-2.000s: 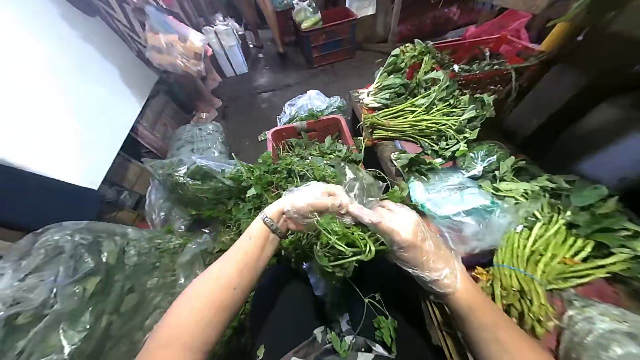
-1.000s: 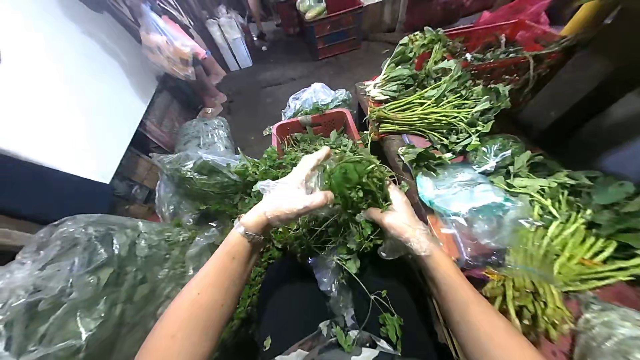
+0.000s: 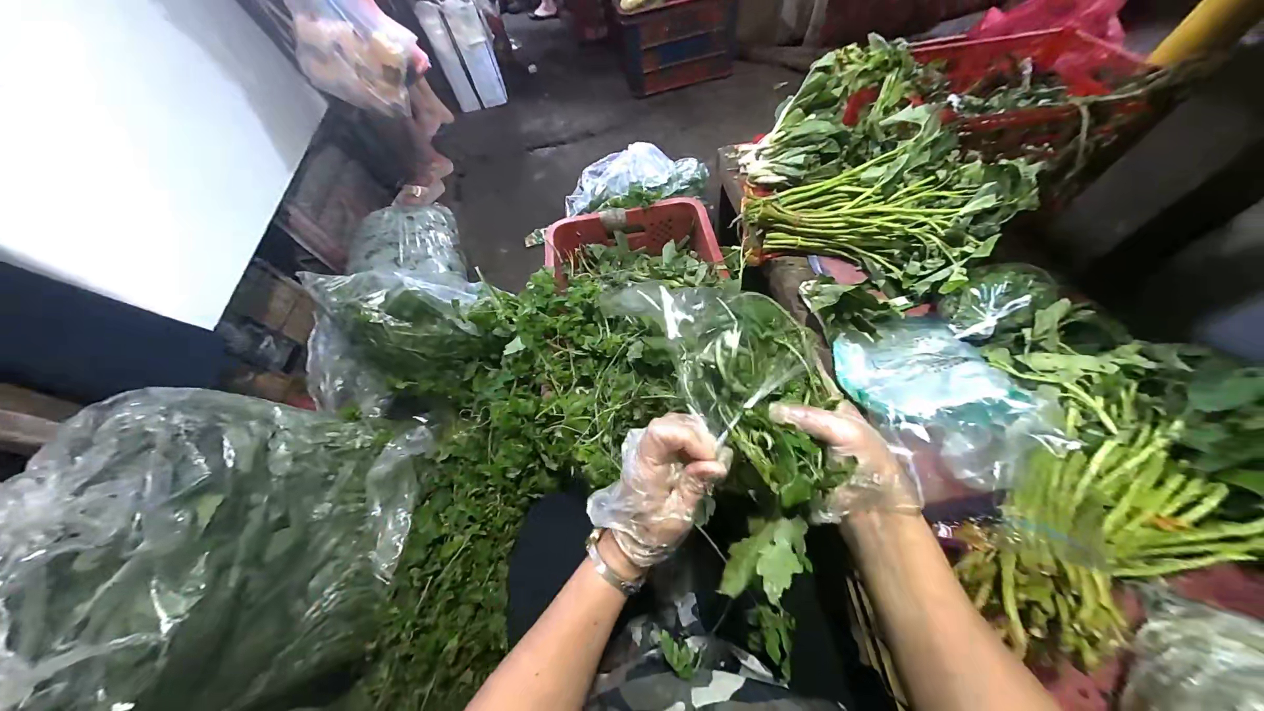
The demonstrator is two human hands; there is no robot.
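My left hand [image 3: 671,479], in a clear plastic glove with a metal watch band at the wrist, pinches the edge of a clear plastic bag [image 3: 716,336]. My right hand [image 3: 854,454], gloved too, is closed around a bunch of leafy greens [image 3: 780,454] that hangs down over my lap. The bag spreads above and partly over the greens; how far they are inside it I cannot tell. Beyond and left of my hands lies a heap of loose leafy greens [image 3: 573,385], reaching up to a red plastic basket [image 3: 632,232].
Large clear bags of greens [image 3: 207,533] fill the left side. At right are long-stemmed leafy bundles [image 3: 869,212], a teal-and-clear plastic bag [image 3: 938,380], tied green stalks [image 3: 1096,513] and a red crate [image 3: 1047,118]. A dark crate [image 3: 676,44] stands on the floor behind.
One second ago my left hand was spread open above the greens; now its fingers are closed on a clear bag. My right hand stays at the bunch's right side.
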